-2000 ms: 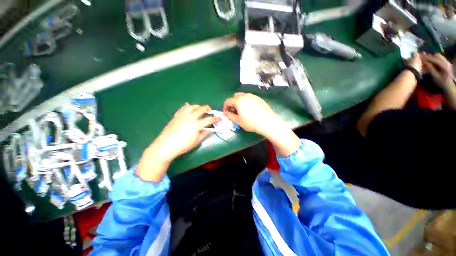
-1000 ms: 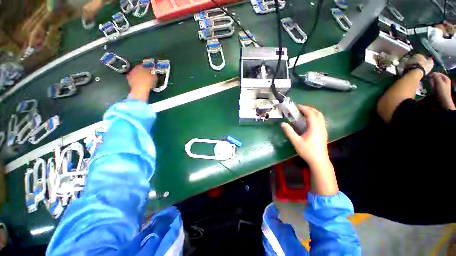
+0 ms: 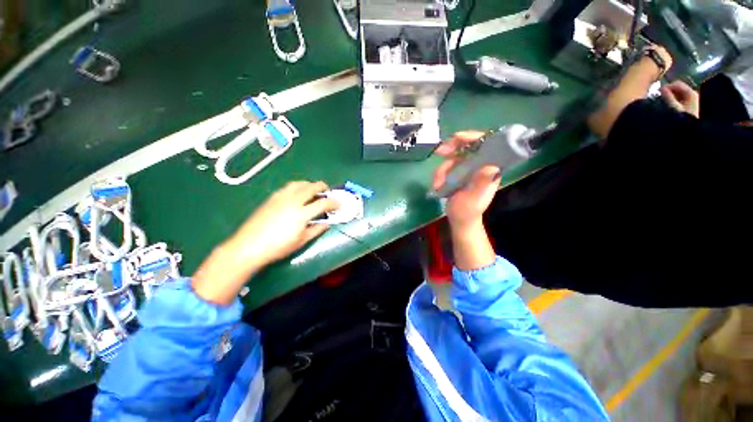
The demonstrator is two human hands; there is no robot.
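My left hand (image 3: 281, 222) rests on a white loop-shaped unit lying on the green bench and covers its loop. The unit's rounded white head (image 3: 345, 206) shows beyond my fingers, with a bright blue strip (image 3: 358, 190) beside it. My right hand (image 3: 469, 183) holds a grey electric screwdriver (image 3: 489, 159) right of the unit, its narrow end pointing left and down, clear of the unit. Two more units with blue bands (image 3: 266, 138) lie near the pale rail, beyond my left hand. The silver screw feeder (image 3: 404, 107) stands beyond the unit.
A pile of units (image 3: 91, 268) lies at the left. A spare screwdriver (image 3: 513, 76) lies right of the feeder. At the right, a person's arm (image 3: 627, 95) and black sleeve are close to my right hand. A second feeder (image 3: 596, 37) stands near them. More units lie across the rail.
My left hand has come back from across the rail onto the unit. Two units now lie by the rail. My right hand has lifted the screwdriver away from the feeder and turned it.
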